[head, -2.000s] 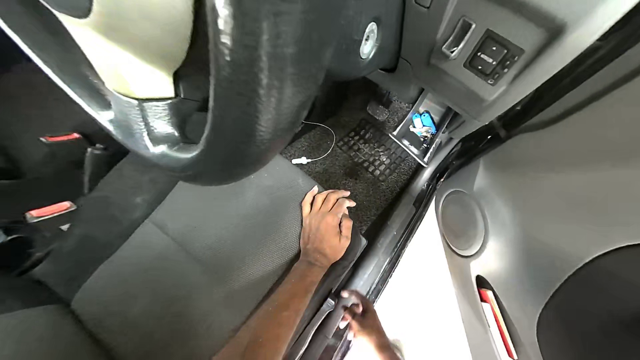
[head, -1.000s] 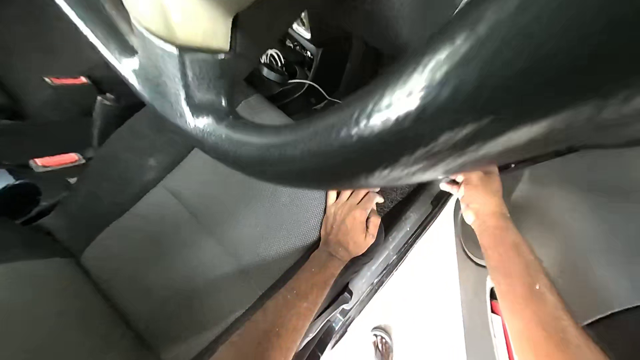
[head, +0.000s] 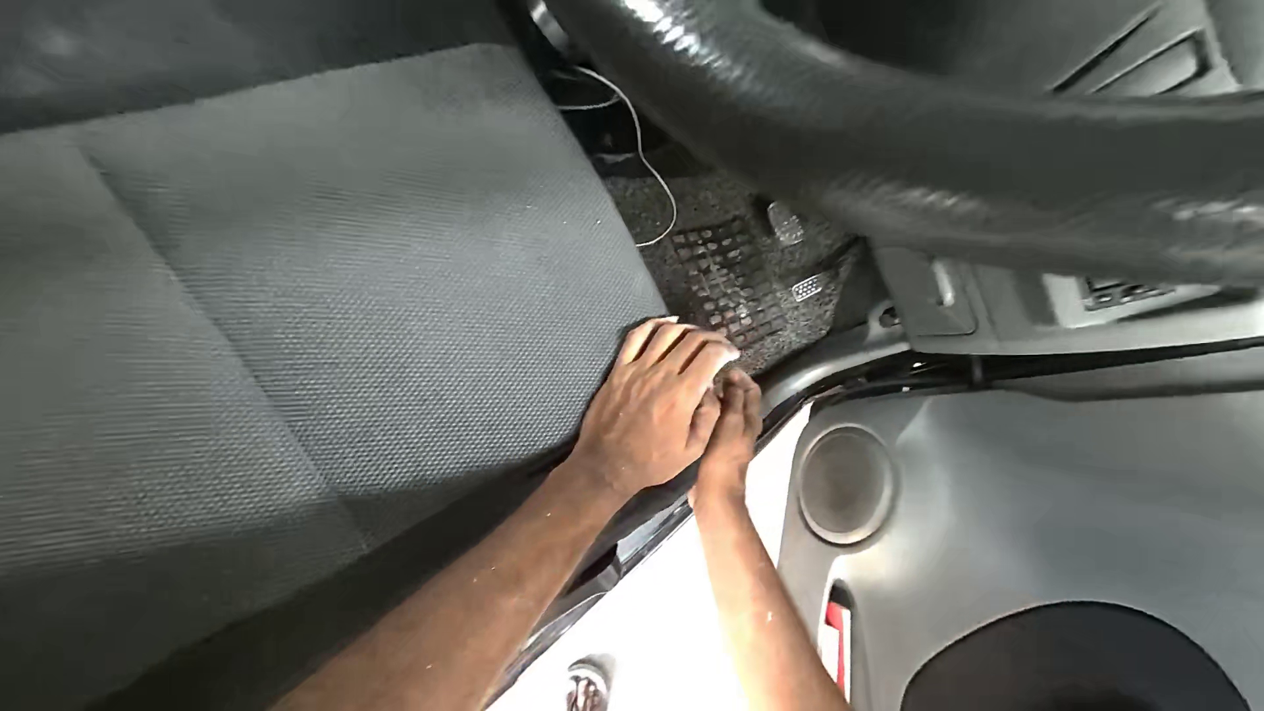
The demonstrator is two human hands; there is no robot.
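My left hand [head: 652,405] rests on the front outer corner of the grey fabric car seat [head: 425,267], its fingers curled over the edge. Something small and white shows at its fingertips, too little of it to name. Close against it on the right is my right hand [head: 733,425], its fingers bent at the seat's front edge; whatever they touch is hidden. A thin white cable [head: 660,183] loops down to the floor beyond the seat. Below lies the dark floor mat [head: 726,281] with its ribbed patch.
The black steering wheel [head: 889,148] crosses the upper right. Pedals [head: 807,287] stand beyond the mat. At right is the open grey door with a round speaker [head: 846,485] and a red item [head: 837,632] in its pocket. A shoe [head: 587,685] shows on the bright ground.
My right hand has come from the door side, behind the wheel rim, to beside my left hand. The left stays at the seat corner. The view has shifted closer to the seat.
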